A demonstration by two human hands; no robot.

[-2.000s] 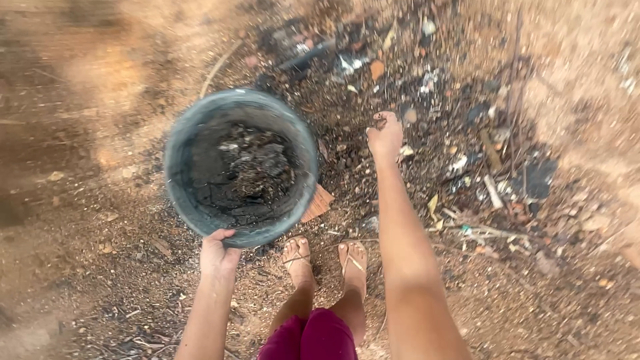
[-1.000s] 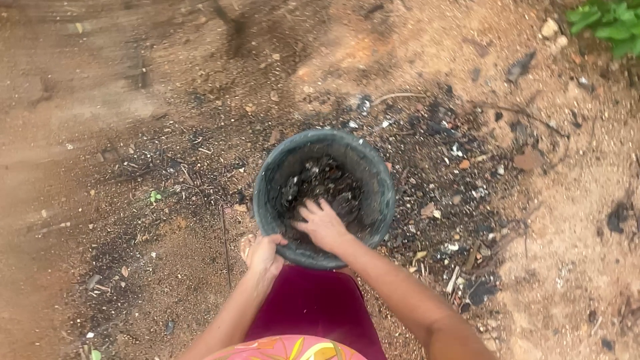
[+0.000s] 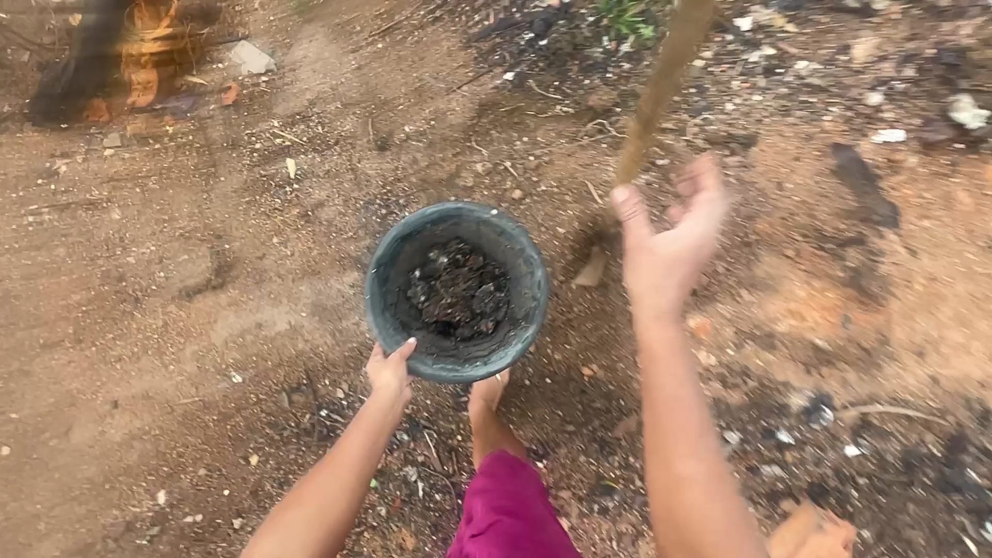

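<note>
My left hand (image 3: 391, 373) grips the near left rim of a dark green-grey bucket (image 3: 535, 310), its thumb over the edge. Dark, clumpy debris (image 3: 459, 289) lies in the bottom of the bucket, which is held above the ground near my foot. To the right of the bucket, my right hand (image 3: 673, 232) is raised with its fingers apart and nothing in it. Just beyond its thumb stands a thin wooden trunk or pole (image 3: 660, 93), slanting up to the top edge; I cannot tell whether the hand touches it.
Bare brown soil with small stones and twigs surrounds me. Charred litter (image 3: 883, 465) is scattered at the lower right and upper right. A small green plant (image 3: 626, 19) grows at the top. Blurred orange material (image 3: 151, 54) and a pale flat piece (image 3: 252, 58) lie at the upper left.
My right hand, inside the bucket one second ago, is now out to its right. The left hand still holds the rim. The view has shifted to other ground, with the pole now in sight.
</note>
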